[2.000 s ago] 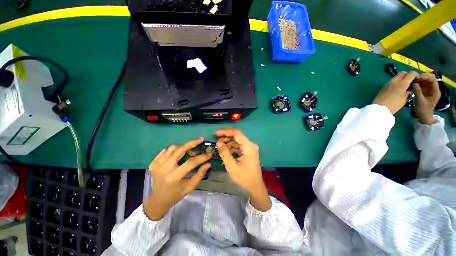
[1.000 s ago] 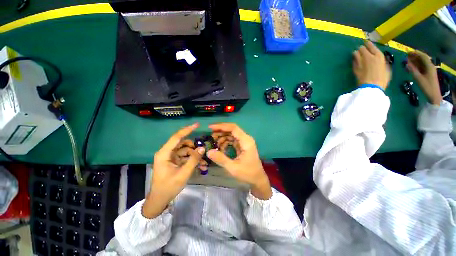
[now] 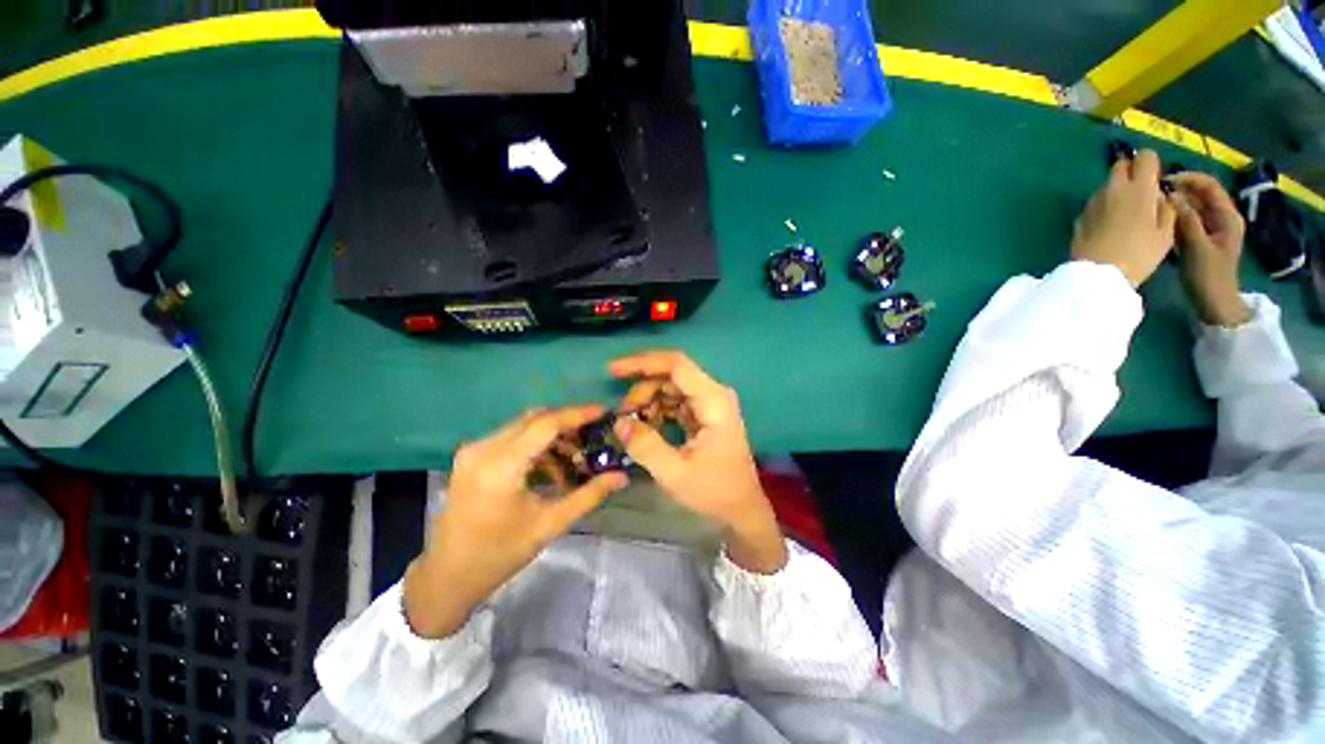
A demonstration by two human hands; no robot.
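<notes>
A small black device housing (image 3: 602,442) is held between both hands over the bench's front edge, below the press. My left hand (image 3: 509,487) grips its left side with thumb and fingers. My right hand (image 3: 690,443) holds its right side, the thumb on its top. The fingers cover much of the housing, and any tiny part on it is too small to tell. The black press (image 3: 523,262) stands behind the hands, a white scrap (image 3: 535,159) on its black plate and the head with its silver lower edge (image 3: 472,61) above.
Waiting units (image 3: 795,272) lie right of the press. A blue parts bin (image 3: 821,119) with tan pieces stands behind them. A white equipment box (image 3: 73,320) with cable and tube is at left, a blister tray (image 3: 196,618) lower left. Another person's hands (image 3: 1148,225) work at right.
The housing has turned and tilted between my hands, and both hands stay on it. The view has shifted slightly. The other person's hands moved away and came back together around a small dark part.
</notes>
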